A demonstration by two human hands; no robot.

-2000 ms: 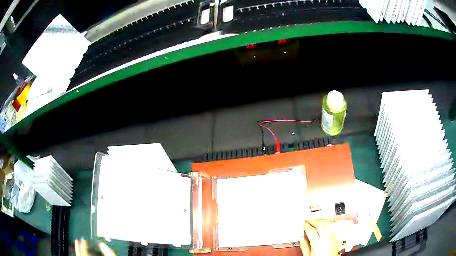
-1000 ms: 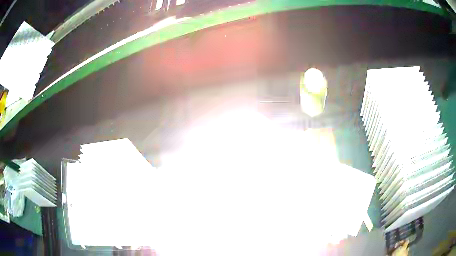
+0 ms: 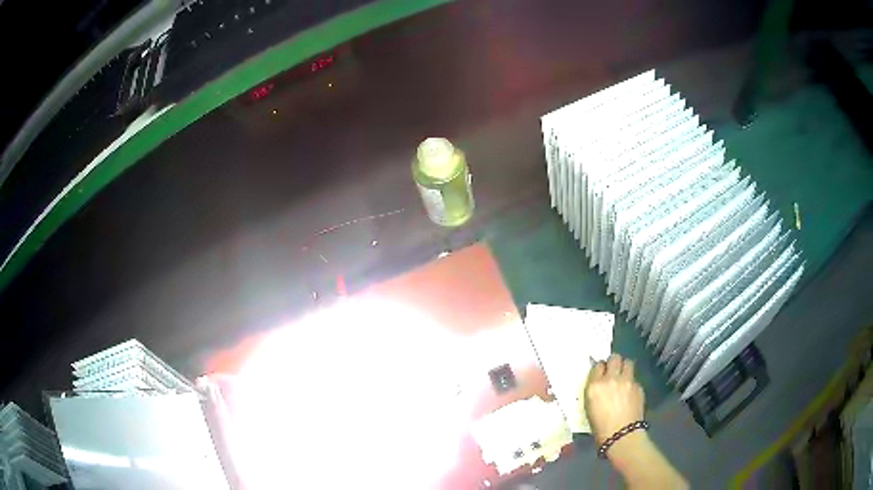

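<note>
The orange-red test fixture (image 3: 479, 287) lies at the lower middle. An LED board (image 3: 345, 402) on it is lit and its glare hides most of the base. The clear cover (image 3: 134, 435) is folded open to the left. My right hand (image 3: 615, 397), with a dark beaded bracelet, rests on the right edge of a white card (image 3: 565, 335) beside the fixture. A bit of yellow shows by my fingertips; whether they grip anything is unclear. My left hand is not visible.
A long PCB rack of upright white boards (image 3: 670, 220) stands at the right. A bottle (image 3: 443, 182) stands behind the fixture. A cream lumpy pad (image 3: 522, 435) and small black switch (image 3: 502, 378) are at the base's right. More boards (image 3: 134, 364) stand at the left.
The view has turned to the right. The board, which did not glare at first, now shines strongly. My right hand has moved from the fixture onto the card; my left hand has left the picture.
</note>
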